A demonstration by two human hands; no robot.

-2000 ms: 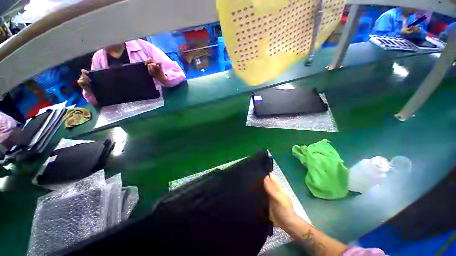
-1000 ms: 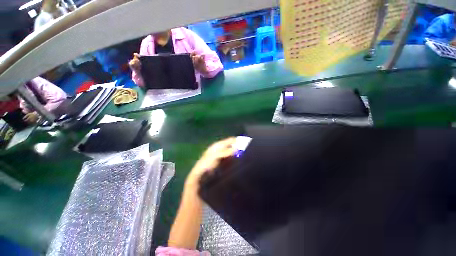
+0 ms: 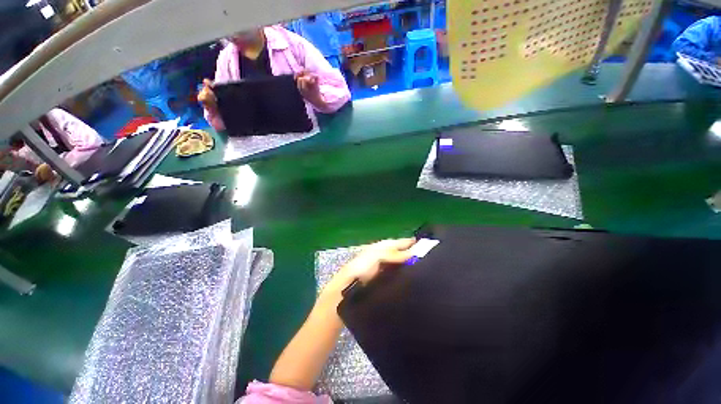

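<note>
A large black panel unit (image 3: 537, 316) fills the lower right, raised close to the camera and running to the picture's right part. My left hand (image 3: 378, 262) grips its upper left corner, beside a small white-and-blue label (image 3: 422, 251). My right hand is not in view. A bubble wrap sheet (image 3: 340, 367) lies on the green bench, partly under and behind the panel and my left forearm.
A stack of bubble bags (image 3: 162, 316) stands at left. Black panels lie on bubble wrap beyond, one at centre right (image 3: 502, 154), one at left (image 3: 167, 209). A yellow sheet (image 3: 530, 47) hangs from the shelf rail (image 3: 158, 51). A person opposite holds a panel (image 3: 263, 106).
Since two seconds ago the view has swung right to left over the panel; my right hand left view and my left hand appeared on the panel's left corner. The green cloth and bottle are now unseen.
</note>
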